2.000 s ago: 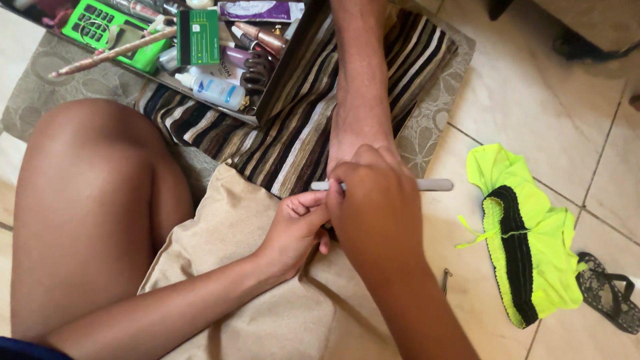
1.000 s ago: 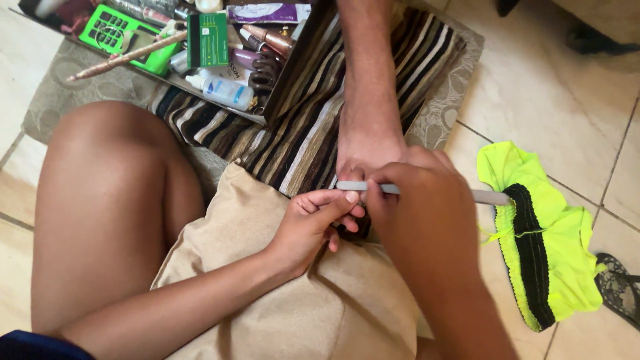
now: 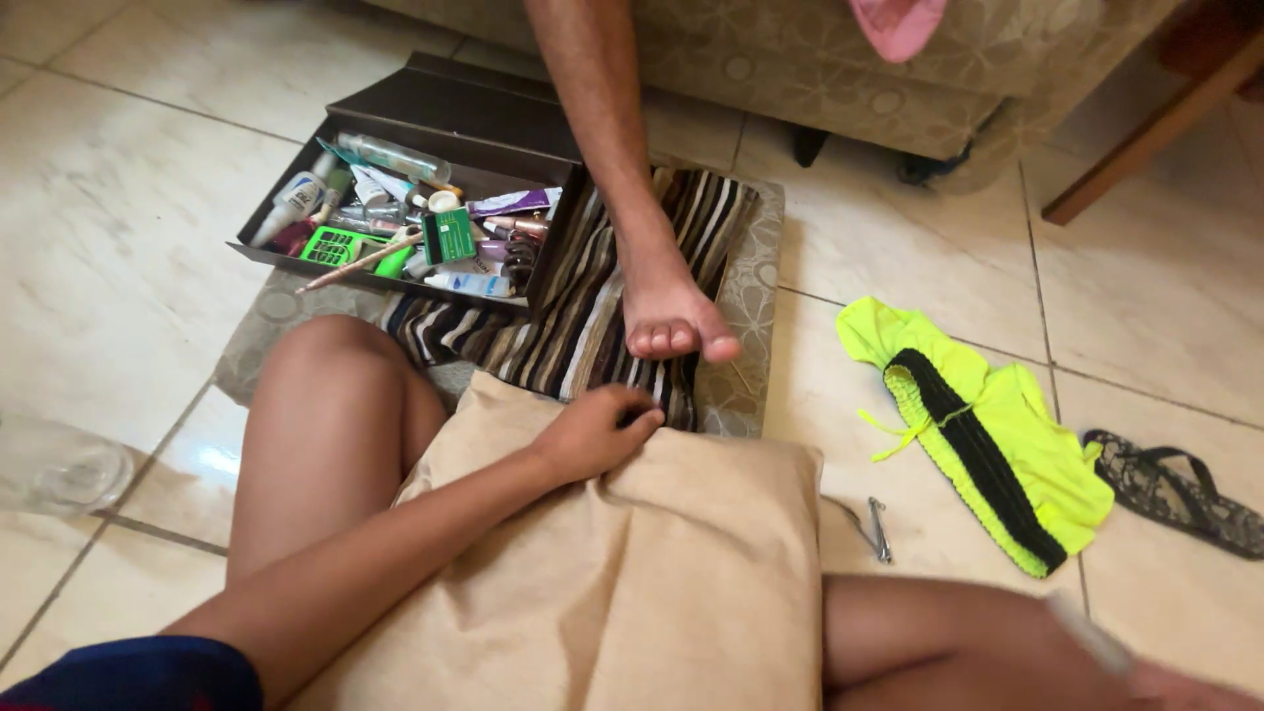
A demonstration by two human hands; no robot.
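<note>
My left hand (image 3: 602,434) lies on the top edge of a beige cushion (image 3: 701,592), fingers curled and thumb apart, holding nothing. Just beyond it, another person's bare foot (image 3: 671,286) rests on a striped cloth (image 3: 583,326). At the lower right corner is my right hand (image 3: 1185,684), blurred and mostly cut off. A pale grey nail file (image 3: 1091,637), also blurred, extends from its fingers over my bent leg. Nail clippers (image 3: 879,531) lie on the floor right of the cushion.
A dark open box (image 3: 538,267) of tubes and bottles stands left of the foot. Neon yellow shorts (image 3: 997,434) and a flip-flop (image 3: 1185,489) lie on the tiles to the right. A clear container (image 3: 74,474) is at far left, a patterned sofa (image 3: 839,79) behind.
Both hands were at the person's toes, the right with the nail file. My right hand has moved away to the lower right, and my left has let go of the foot. The view has widened.
</note>
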